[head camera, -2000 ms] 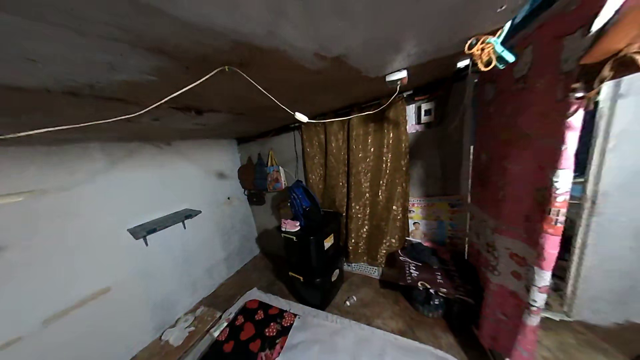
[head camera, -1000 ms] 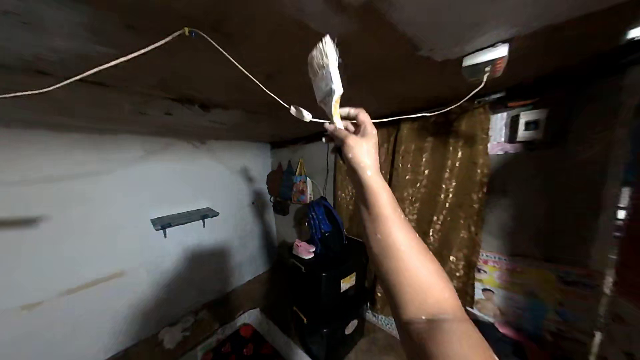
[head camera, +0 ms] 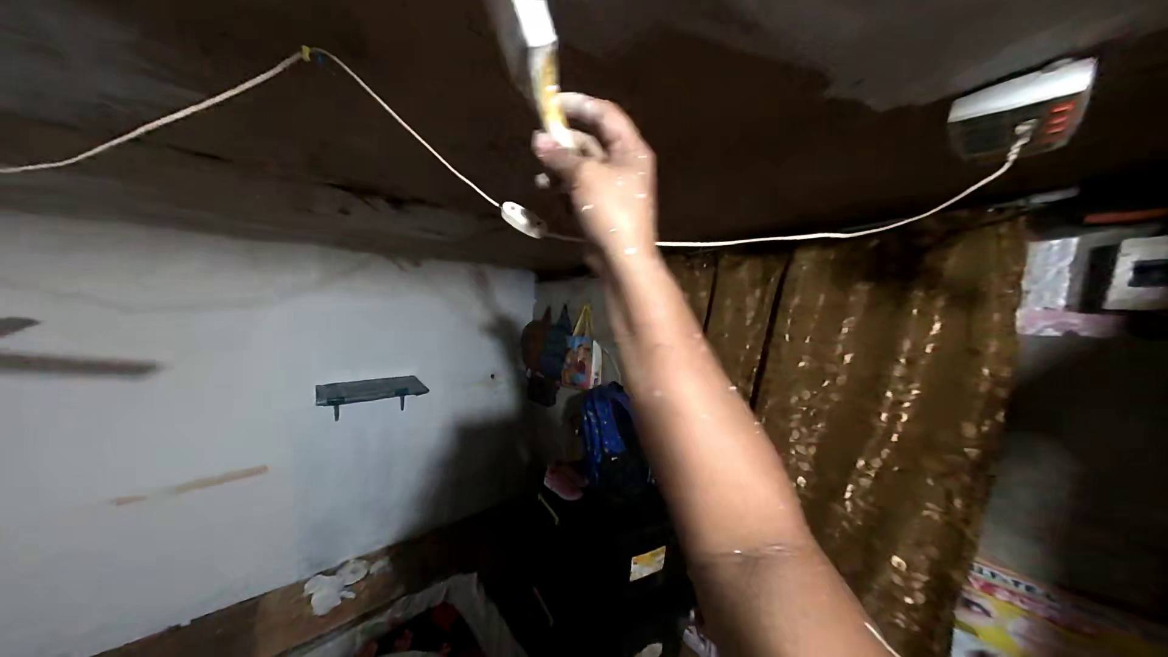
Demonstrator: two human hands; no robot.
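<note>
A paintbrush (head camera: 545,68) with a pale and yellow handle is pinched between the thumb and fingers of my right hand (head camera: 607,169). Its upper part is blurred and reaches the top edge of the view, near the dark ceiling (head camera: 748,109). White specks dot my hand and forearm. Just left of my wrist a white inline switch (head camera: 522,219) hangs on a white cord (head camera: 401,119), which passes behind the wrist. My left hand is outside the view.
The cord runs to a white power strip (head camera: 1022,109) at upper right. A brown patterned curtain (head camera: 876,392) hangs behind my arm. A small wall shelf (head camera: 371,391) is at left. Bags (head camera: 584,360) and a blue backpack (head camera: 607,429) are near the corner, above black boxes (head camera: 593,557).
My right arm and the paintbrush, out of view two seconds ago, are raised toward the ceiling. Since one second ago the brush has gone higher in the view, partly past its top edge.
</note>
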